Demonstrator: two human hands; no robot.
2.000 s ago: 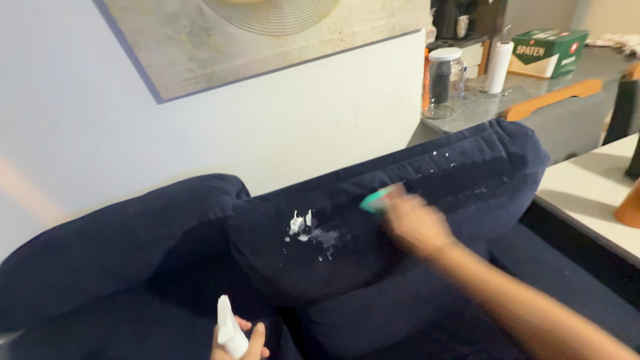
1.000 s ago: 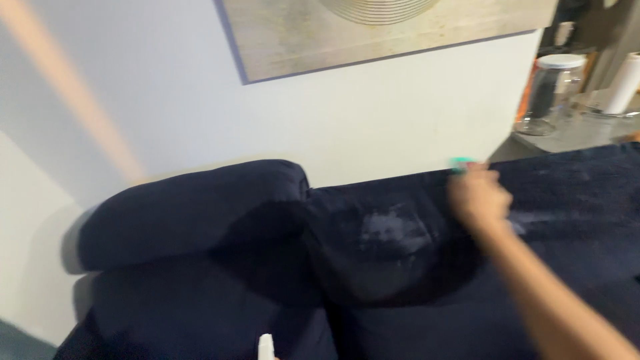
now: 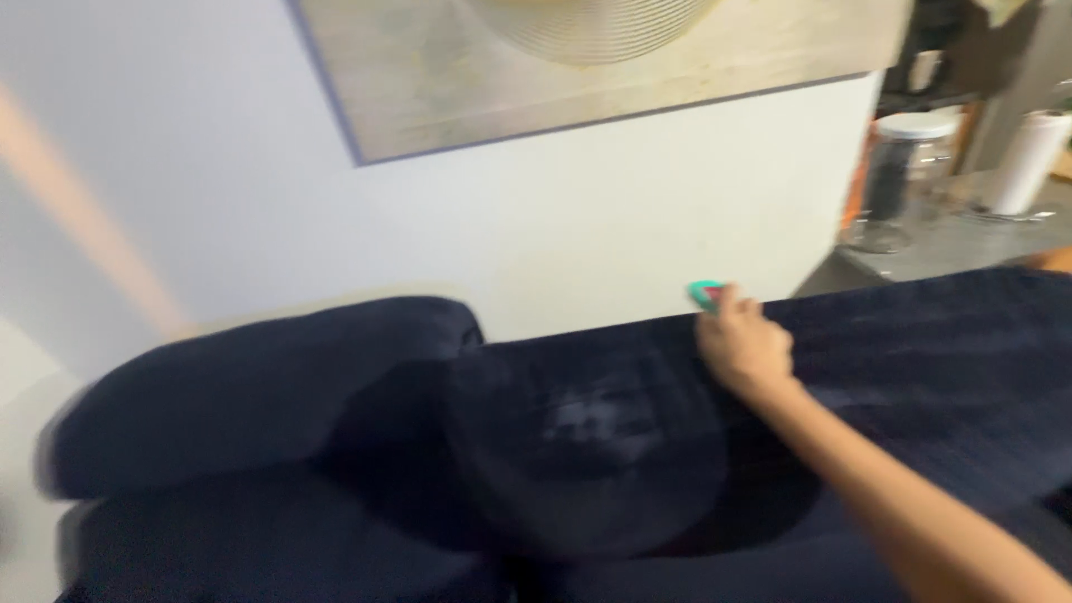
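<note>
My right hand grips a small teal brush-like tool with a bit of red on it, at the top edge of the navy sofa's back cushion. Blur hides the tool's exact kind and whether it touches the fabric. Left of the hand, a pale whitish smear marks the dark cushion. Another navy back cushion stands farther left. My left hand is out of view.
Behind the sofa is a white wall with a large framed picture. At the right, a grey counter holds a glass jar with a white lid and a white paper roll.
The thick white foam seen on the cushion two seconds ago is now a thin smear. My left hand with the white nozzle has left the view. The view has swung left.
</note>
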